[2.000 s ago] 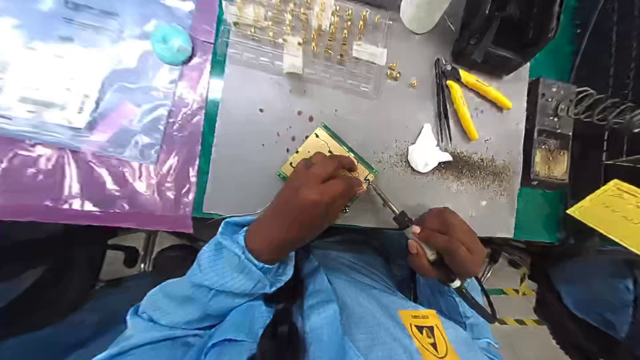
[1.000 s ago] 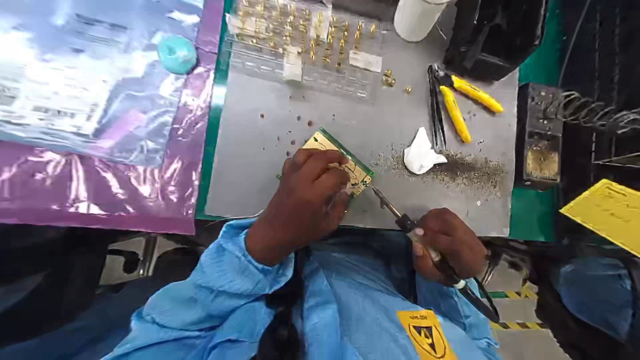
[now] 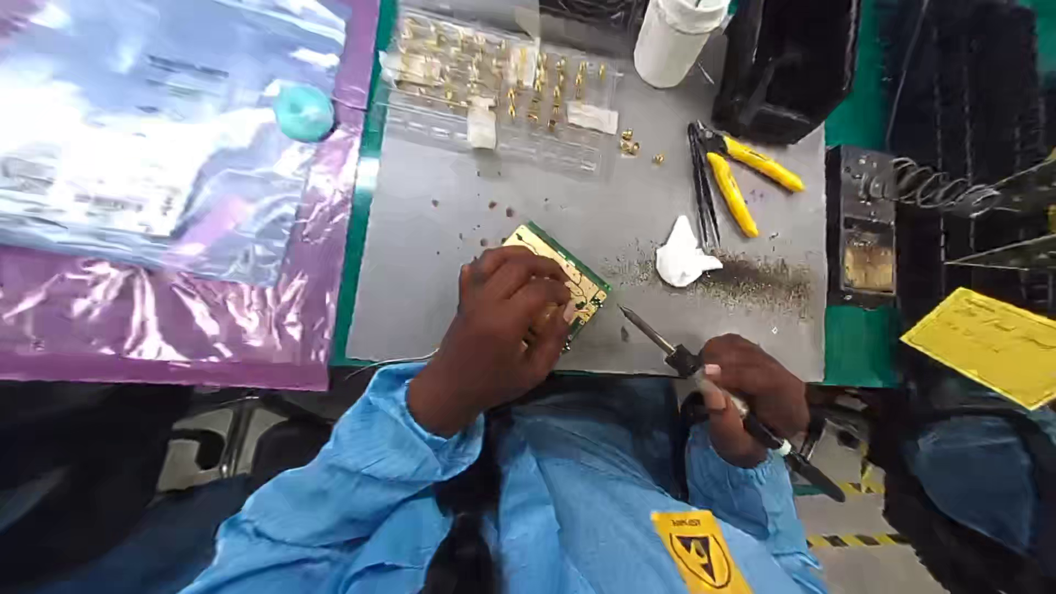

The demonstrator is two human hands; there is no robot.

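Note:
My left hand (image 3: 516, 318) holds a gold-and-green circuit board (image 3: 587, 290) down on the grey mat; its fingers cover the board's lower left part. A thin wire runs out to the left from under that wrist. In my right hand (image 3: 755, 396) is a soldering iron (image 3: 683, 360), its tip pointing up and left, a little to the right of the board's corner and apart from it. A crumpled white wipe (image 3: 683, 254) lies right of the board, beside black tweezers (image 3: 704, 186) and yellow-handled cutters (image 3: 734, 190).
A clear plastic tray (image 3: 536, 148) with several brass-coloured connectors stands at the back, near a white bottle (image 3: 672, 41) and a black container (image 3: 784, 66). Dark debris (image 3: 759, 285) lies right of the wipe. A soldering iron stand (image 3: 865, 235) is at right, purple-edged bags (image 3: 247, 330) at left.
The soldering iron's tip has moved off the board, to the right, with my right hand. My left hand stays on the board.

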